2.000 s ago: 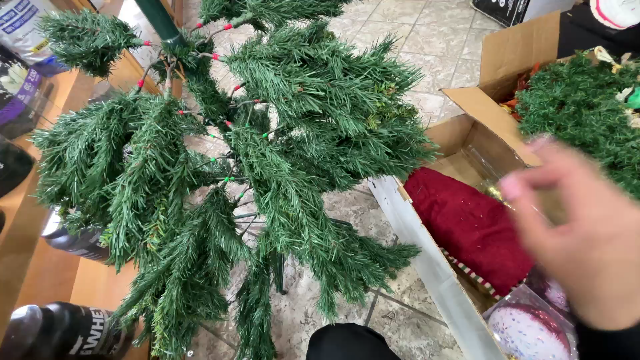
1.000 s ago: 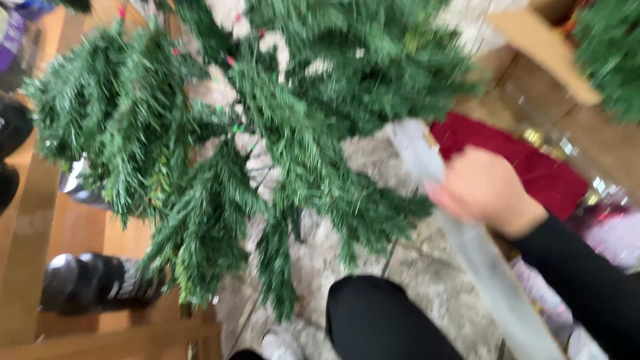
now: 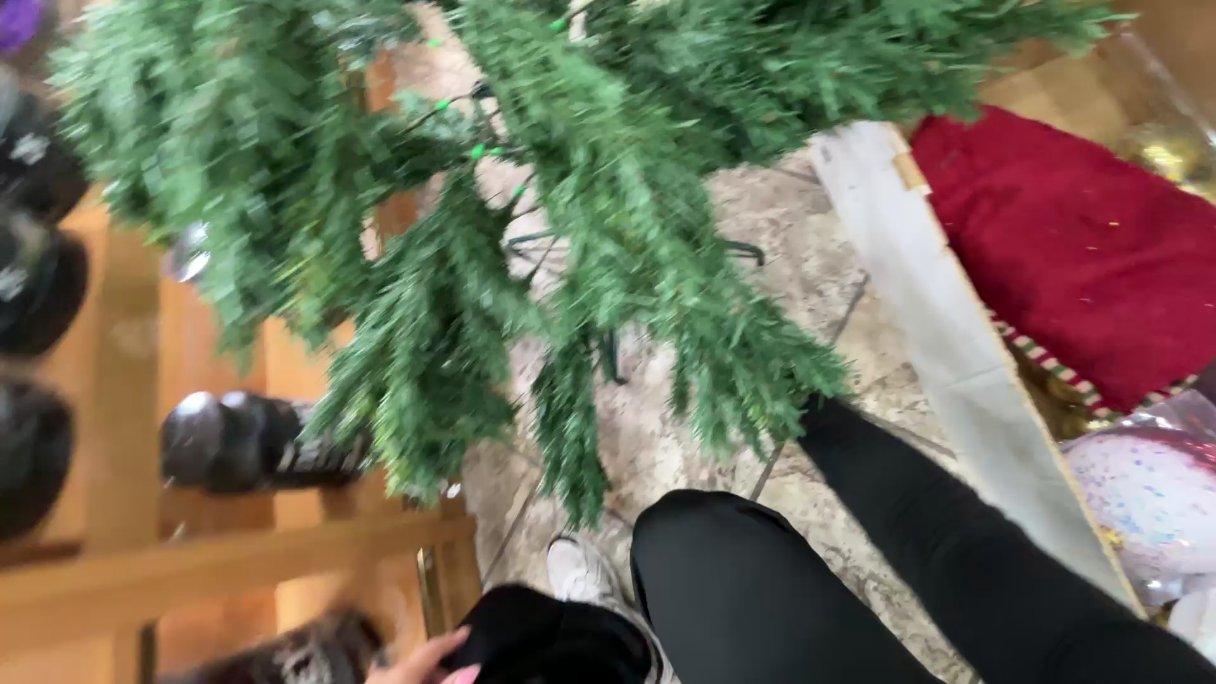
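Note:
A green artificial Christmas tree (image 3: 608,190) fills the upper middle, its lower branches fanned over the tiled floor and its metal stand legs (image 3: 613,356) partly showing. From the lower right, my right arm in a black sleeve reaches to the low branch tips; the right hand itself is hidden behind the needles, so its grip cannot be seen. Part of my left hand (image 3: 427,660) shows at the bottom edge, beside black cloth, with fingers bent; whether it holds the cloth is unclear. Green-marked branch ends (image 3: 478,150) meet near the trunk.
At the right, an open cardboard box (image 3: 959,313) holds a dark red cloth (image 3: 1073,247) with a striped edge and a speckled white ball (image 3: 1149,494) in clear plastic. Wooden shelves (image 3: 237,560) with black containers (image 3: 261,442) line the left. My knee (image 3: 760,579) and a white shoe (image 3: 579,570) are below.
My right hand has moved left from over the box to behind the low branches. My left hand has come into sight at the bottom. The view has moved lower and closer to the tree.

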